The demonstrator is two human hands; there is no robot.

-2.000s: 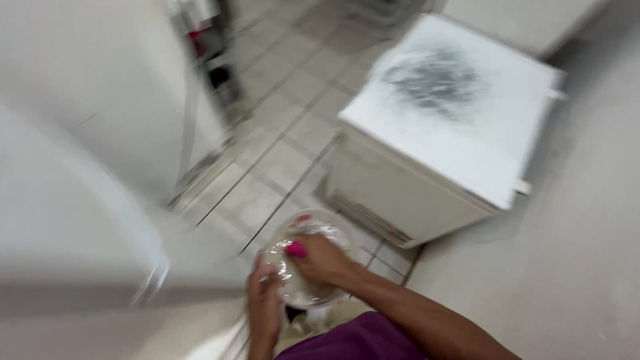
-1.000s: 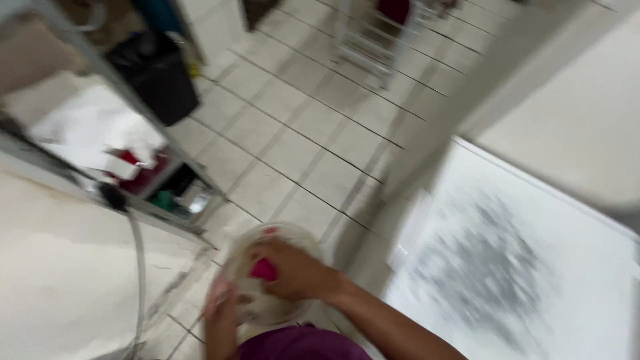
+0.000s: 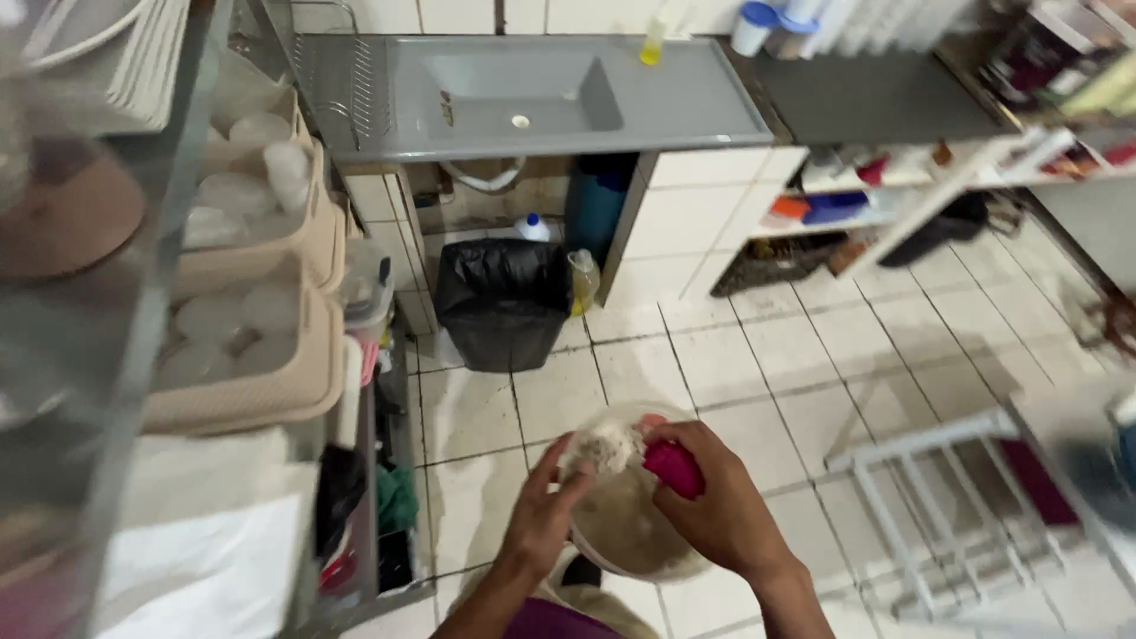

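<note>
A round tub (image 3: pixel 635 528) with cloudy contents is in front of my body, above the tiled floor. My left hand (image 3: pixel 543 510) is at its left rim, holding a clump of whitish, lumpy material (image 3: pixel 608 448) with a clear covering or cup that I cannot make out. My right hand (image 3: pixel 723 506) grips a bright pink object (image 3: pixel 674 469), perhaps a scraper or cloth, beside the clump. A small reddish thing (image 3: pixel 654 421) shows at the far rim. How the tub is supported is hidden.
Ahead is a grey sink (image 3: pixel 524 98) with a dish rack (image 3: pixel 355 84) at its left. A black-lined bin (image 3: pixel 504 306) stands beneath. Beige plastic baskets (image 3: pixel 311 355) fill a shelf on the left. A white metal rack (image 3: pixel 954 515) stands on the right. Cluttered shelves (image 3: pixel 834 209) sit under the counter.
The view has swung from the white chest-like appliance to the sink. The whitish clump now shows in my left hand, beside the pink object in my right hand.
</note>
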